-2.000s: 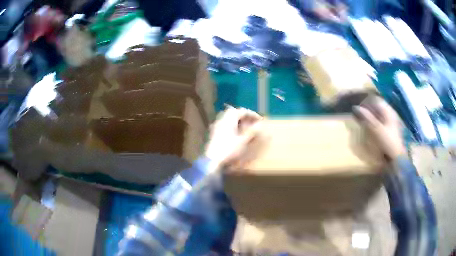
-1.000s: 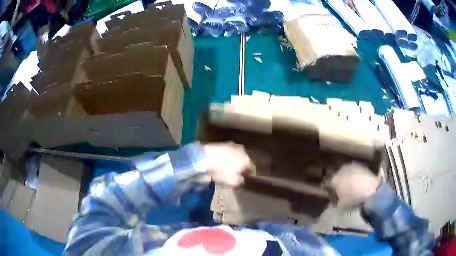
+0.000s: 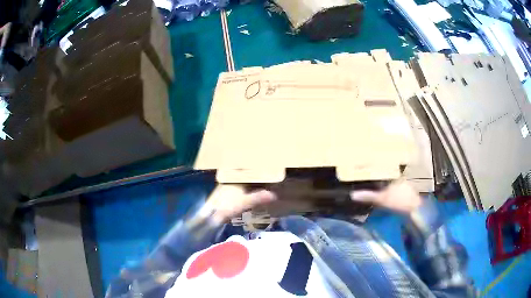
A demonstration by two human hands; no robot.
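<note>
A tan box blank (image 3: 303, 128) with a thin line drawing and two tabs on its near edge lies in front of me. Below that edge, close to my body, is a dark brown partly folded part of a box (image 3: 314, 195), blurred. My left hand (image 3: 241, 199) holds its left end and my right hand (image 3: 390, 198) holds its right end, thumbs pointing inward. The fingers are hidden under the cardboard. Whether the printed sheet and the folded part are one piece, I cannot tell.
Rows of folded brown boxes (image 3: 108, 75) stand at the left. Stacked blanks (image 3: 477, 116) fan out at the right. A wrapped bundle (image 3: 332, 17) lies on the green table (image 3: 198, 64). A red crate (image 3: 511, 230) is at the lower right, a large carton (image 3: 61, 247) at the lower left.
The view has shifted, so the box rows sit further left. The box first showed its side, then its open dark inside; now a flat printed panel faces up and my hands are close to my body.
</note>
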